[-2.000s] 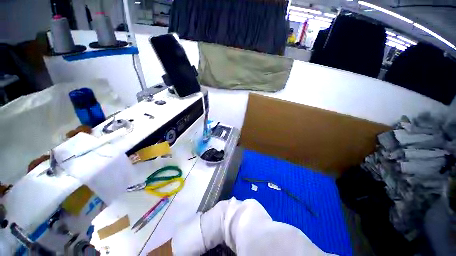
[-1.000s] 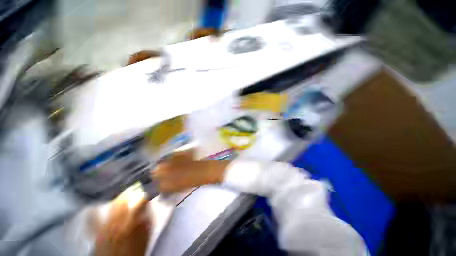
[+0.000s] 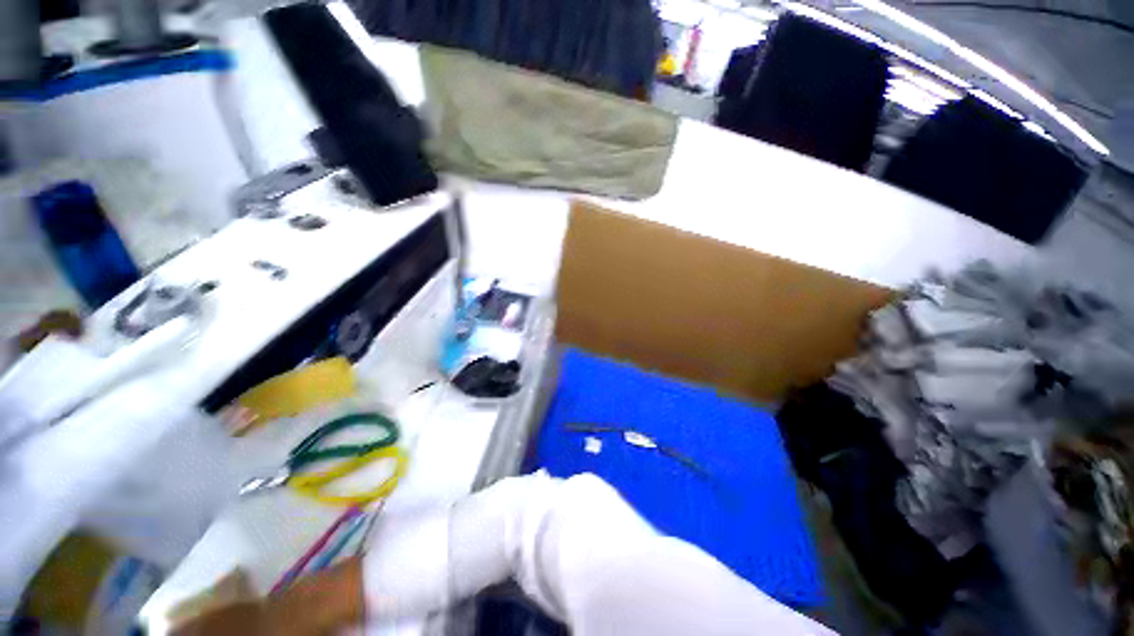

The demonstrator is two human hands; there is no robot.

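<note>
My right hand [image 3: 280, 611] is low at the left, blurred and cut off by the bottom edge, with a white sleeve running right. Its fingers are not clear, so I cannot tell whether it holds anything. A small tan piece [image 3: 209, 599] shows beside it. The white sewing machine head [image 3: 118, 435] fills the left side; its needle area is out of view. Scissors with green and yellow handles [image 3: 333, 487] lie on the table above my hand, with thin pink and blue sticks [image 3: 326, 547] between them. My left hand is out of the picture.
A tub with dark items [image 3: 485, 378] stands at the table's right edge. Beyond are a blue surface [image 3: 672, 466], a brown board [image 3: 709, 298] and a heap of grey cloth [image 3: 958, 398]. A dark phone-like slab [image 3: 354, 112] stands behind the machine.
The view has swung right and up since one second ago. My left hand has left the picture, and my right hand shows lower and further left, partly cut off.
</note>
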